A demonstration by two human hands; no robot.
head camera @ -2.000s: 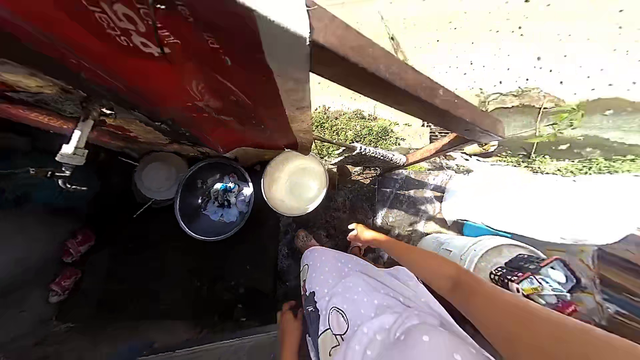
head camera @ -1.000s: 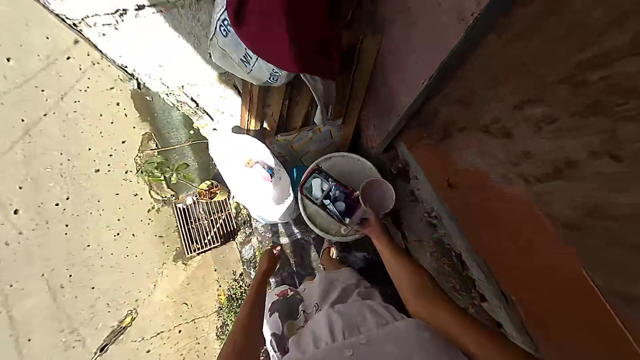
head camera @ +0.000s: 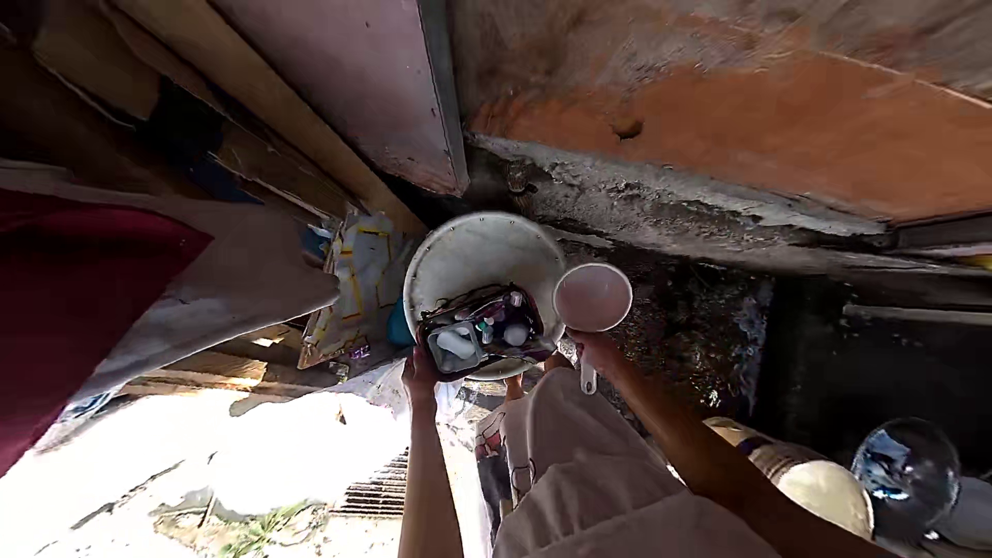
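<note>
My right hand [head camera: 598, 353] is closed on the handle of a pale pink plastic dipper [head camera: 593, 297], its round bowl beside the rim of a whitish round lidded container [head camera: 487, 252]. On that lid lies a dark basket [head camera: 527, 310] with small bottles and toiletries. A clear square tub [head camera: 455, 346] holding something white sits at the basket's left end. My left hand [head camera: 419, 372] grips the basket's left corner by the tub; its fingertips are partly hidden.
An orange and grey wall [head camera: 728, 132] runs along the top right. Wooden planks [head camera: 287, 93] and a maroon cloth [head camera: 70, 310] are at the left. A cream bucket [head camera: 825, 496] and a metal basin [head camera: 905, 473] stand at lower right. A metal grate [head camera: 380, 488] lies at lower left.
My left hand, apart from the basket a second ago, is now on its corner. My right hand still holds the dipper; two seconds ago no dipper was in it. The view has turned strongly.
</note>
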